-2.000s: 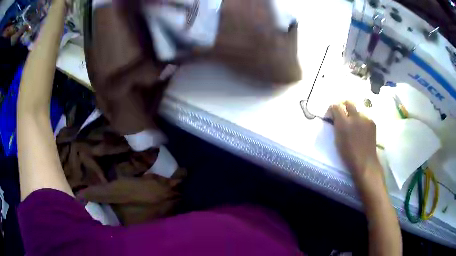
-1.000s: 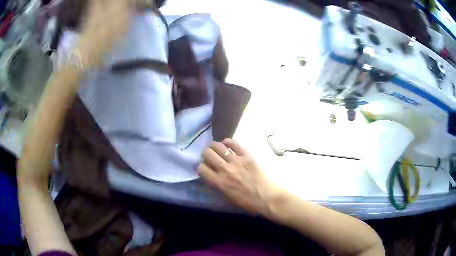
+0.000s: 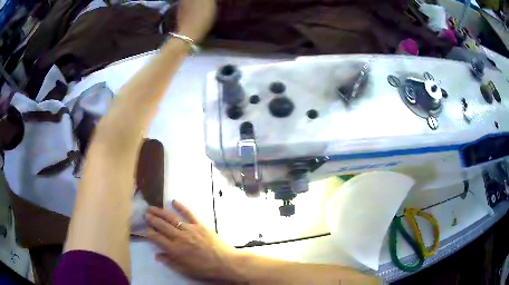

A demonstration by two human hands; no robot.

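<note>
The brown garment with white lining lies at the left of the machine bed, its lining side up. A brown rounded flap sticks out at its right edge. My right hand lies flat at the lower edge of this work, fingers spread, fingertips on the fabric edge. My left arm crosses over the garment. My left hand is at the top edge by the dark brown cloth behind the table; its fingers are cut off or blurred, so any hold is hidden.
The white sewing machine head spans centre to right, with its presser foot area brightly lit. A curved white sheet lies right of it, beside scissors with green and yellow handles. Pink bits show at the back.
My view has turned towards the machine and the back of the table. My left hand has left the garment and reached to the brown cloth behind. My right hand stays at the garment's edge.
</note>
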